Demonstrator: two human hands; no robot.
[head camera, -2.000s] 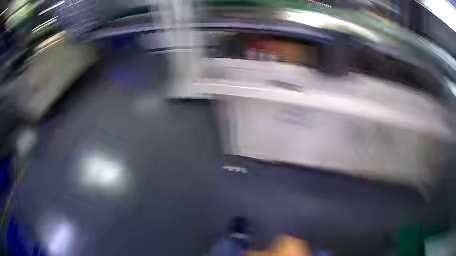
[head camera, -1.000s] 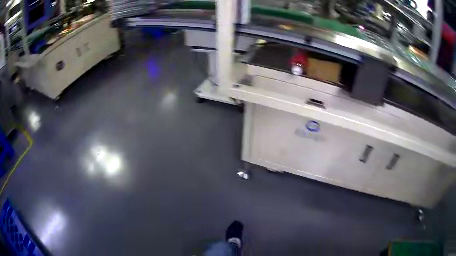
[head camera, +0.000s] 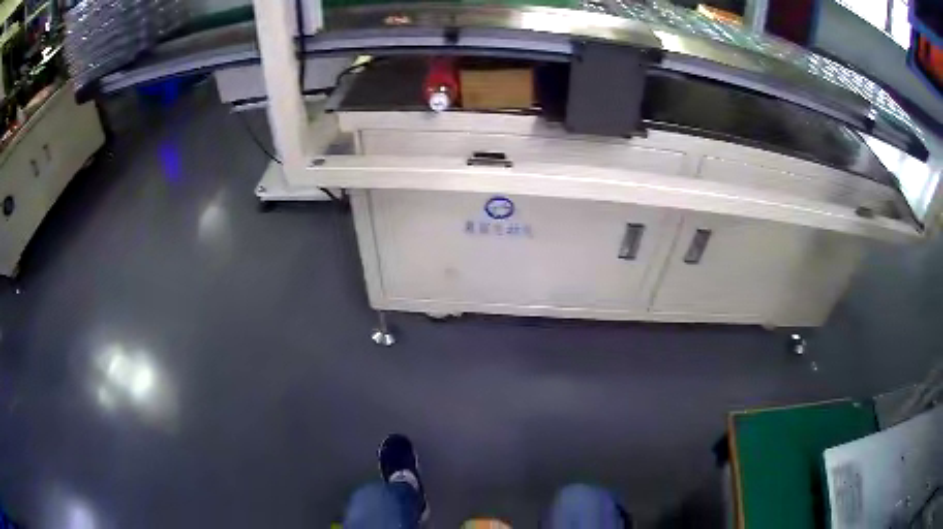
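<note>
Neither of my hands is in the picture. Nearest in front of me is a long white cabinet (head camera: 569, 248) with two dark handles and a round blue logo, standing on metal feet. A conveyor (head camera: 496, 36) runs above it. Under the conveyor, on the dark cabinet top, a red cylindrical thing (head camera: 442, 81) with a pale end lies beside a brown box (head camera: 496, 88). A dark grey box (head camera: 606, 88) hangs at the conveyor's front.
A green-topped bench (head camera: 786, 444) with a pale panel (head camera: 889, 475) on it stands at the lower right. Another white cabinet (head camera: 47, 165) is at the left. A white post (head camera: 277, 83) rises left of centre. My shoe (head camera: 397, 455) is on the grey floor (head camera: 238, 341).
The blur has cleared. The cabinet and conveyor have shifted left in view since a second ago, and more of the green bench shows at the lower right. The blue crate at lower left has nearly left view.
</note>
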